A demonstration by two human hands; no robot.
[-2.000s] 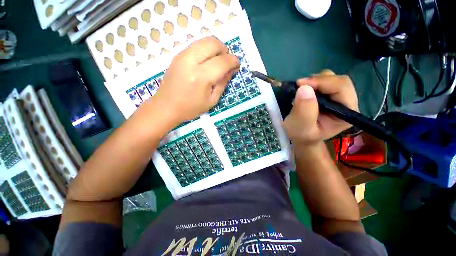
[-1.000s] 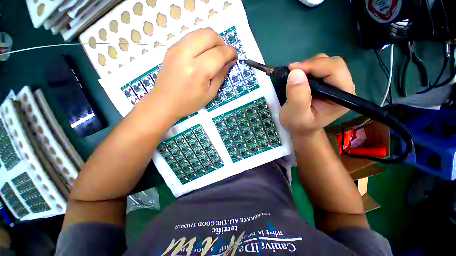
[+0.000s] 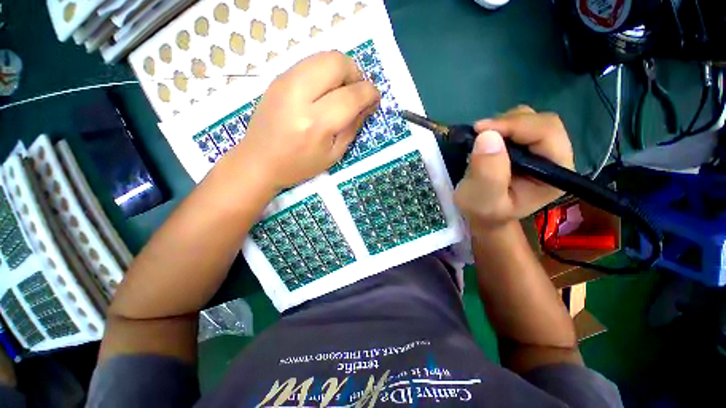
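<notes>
The white board tray (image 3: 328,190) lies tilted in front of me and holds green PCB panels (image 3: 394,201) in four blocks. My right hand (image 3: 517,163) is closed on the black handle of the soldering iron (image 3: 466,137); its thin tip is over the right edge of the upper right block. My left hand (image 3: 314,115) lies over the upper blocks with thumb and fingers pinched together. Solder wire (image 3: 68,94) runs from the left towards this hand; the part inside the fingers is hidden. A white sheet with tan shapes (image 3: 239,38) extends behind the panels.
Stacked trays (image 3: 60,239) stand at the left, more white sheets (image 3: 119,28) at the upper left. A smartphone (image 3: 123,159) lies between. At the right are a black unit (image 3: 637,40), pliers (image 3: 653,107), a blue bin (image 3: 685,223) and a red item (image 3: 585,231) in a cardboard box.
Since one second ago, my right hand and the iron have moved slightly right and down, the tip off its earlier spot by my left fingertips. My left hand has barely moved.
</notes>
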